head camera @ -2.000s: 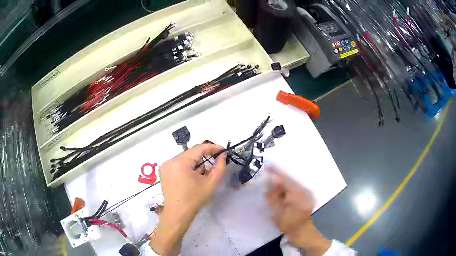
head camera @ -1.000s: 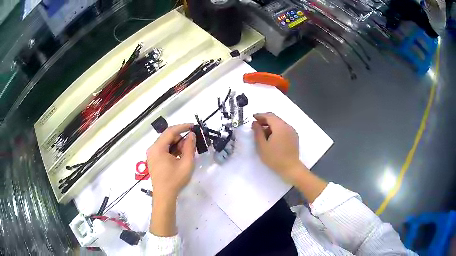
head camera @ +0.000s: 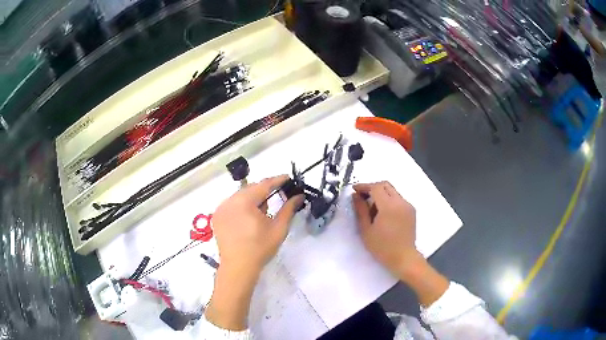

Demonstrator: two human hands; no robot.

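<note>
My left hand (head camera: 249,232) pinches the thin black wire of the harness (head camera: 317,164) near the middle of the white board. A short black piece, perhaps tape, is at its fingertips and partly hidden by them. Silver metal fixtures (head camera: 332,176) and small black connectors stand just right of it. My right hand (head camera: 389,229) is right of the fixtures, fingers curled with the tips near each other; whether they hold a thin wire cannot be told. The harness wire runs down left to a white holder (head camera: 106,297) with red and black leads.
A cream tray (head camera: 186,163) with wire bundles lies beyond the board. Black fixture pads (head camera: 237,169), a red ring (head camera: 201,227) and an orange clamp (head camera: 384,129) are on the board. Black tape rolls (head camera: 339,40) and a grey machine (head camera: 405,56) stand at the back right.
My right hand has come from a blurred spot low on the board up beside the fixtures, its fingers curled. My left hand stays at the wire. A black piece now shows at its fingertips. The view has shifted.
</note>
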